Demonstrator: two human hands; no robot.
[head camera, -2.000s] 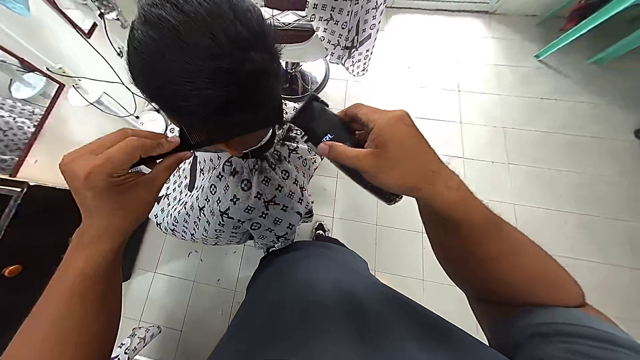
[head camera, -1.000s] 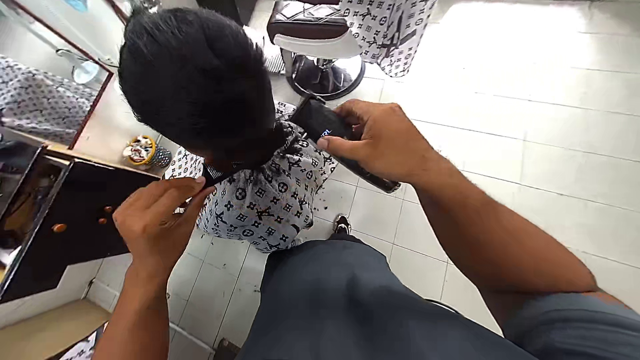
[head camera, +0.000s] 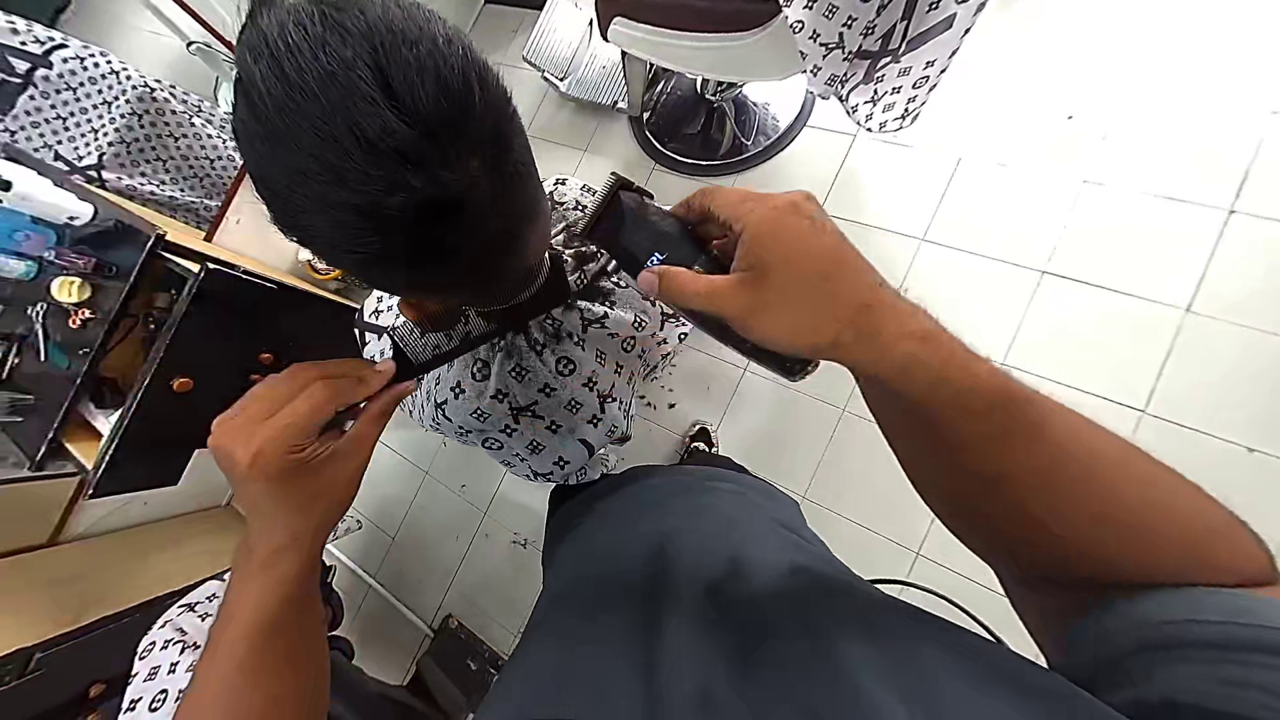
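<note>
My left hand grips one end of a black barber comb, whose teeth lie along the lower edge of a seated person's head. In my right hand is a black hair clipper with a toothed end that points up and left, just right of the head and apart from the comb. A white barber cape with a dark pattern covers the person's shoulders, and loose dark hair clippings lie on it below the comb. The head hides the person's face.
At the left stands a dark cabinet with scissors and bottles on top, below a mirror. A barber chair base is at the top, beside another patterned cape. Hair clippings dot the tiled floor; a black cord lies at right.
The comb, partly hidden earlier, now shows lengthwise along the lower head. My right hand still holds the clipper beside the head. The view has shifted, bringing more of the cabinet in.
</note>
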